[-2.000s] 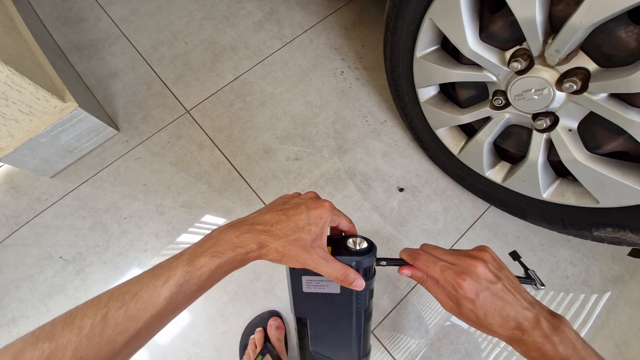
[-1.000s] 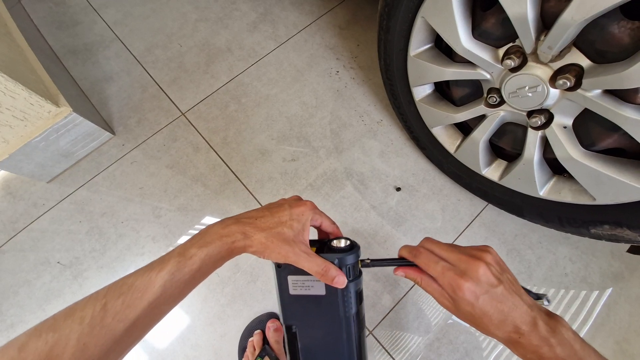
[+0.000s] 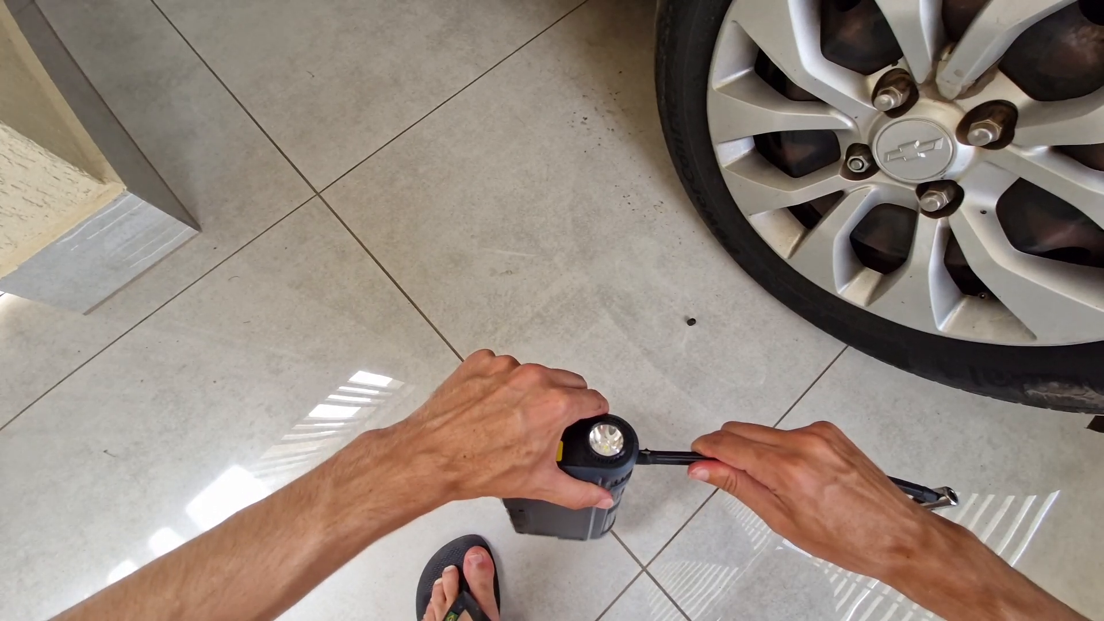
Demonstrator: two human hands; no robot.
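Note:
Low in the middle of the view, my left hand [image 3: 517, 431] grips the top end of a dark portable tire inflator [image 3: 569, 517], which has a round lamp [image 3: 606, 440] on that end. A black hose [image 3: 668, 457] comes out of the inflator's right side. My right hand [image 3: 802, 483] is closed around this hose, a short way from the housing. Past my right hand, a metal-tipped connector [image 3: 940, 497] shows at the hose's far end. My palm hides the middle part of the hose.
A car wheel with a silver alloy rim [image 3: 819, 185] and black tire [image 3: 716, 207] stands at upper right. A small black cap [image 3: 691, 321] lies on the tiled floor near it. A stone-edged wall corner [image 3: 103, 250] is at left, and a foot in a flip-flop [image 3: 457, 573] at the bottom.
The inflator has tilted, so its labelled broad face, seen in both earlier frames, no longer shows. Both hands keep their hold.

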